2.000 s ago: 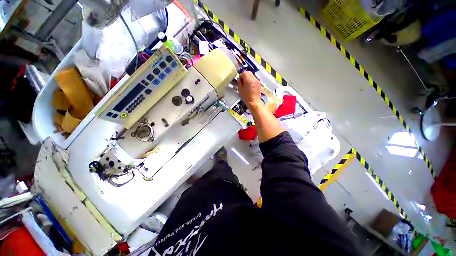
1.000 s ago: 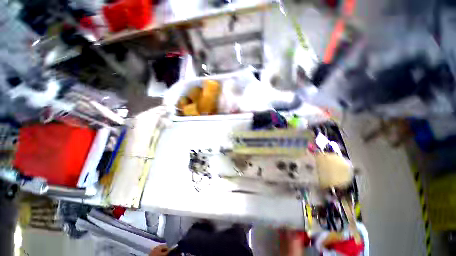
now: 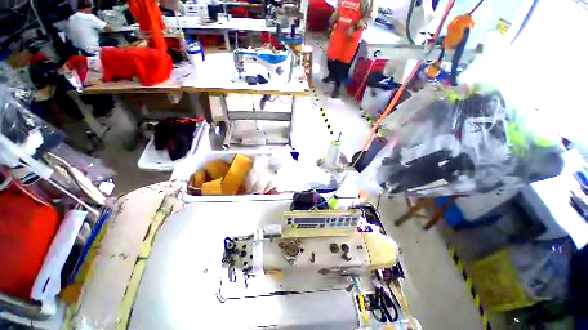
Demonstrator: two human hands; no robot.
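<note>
No hand is in the picture now. Nearest in front of me is an industrial sewing machine (image 3: pixel 322 256) with a cream head and a button control panel (image 3: pixel 322 222) on top. It lies on a white table (image 3: pixel 187 258). Fabric shears (image 3: pixel 385 303) with black looped handles lie at the table's right end, partly cut off by the lower edge.
A white bin (image 3: pixel 184 175) with tan pieces (image 3: pixel 233 175) stands behind the table. Worn cardboard (image 3: pixel 119 258) is at the left, red fabric (image 3: pixel 26 235) beyond. Plastic-covered bundles (image 3: pixel 451 148) stand right. A person in a red apron (image 3: pixel 345 32) stands in the far aisle.
The view has swung up from the table to the room beyond. The right hand at the machine's right end and the hand later at the bottom edge are both out of the picture.
</note>
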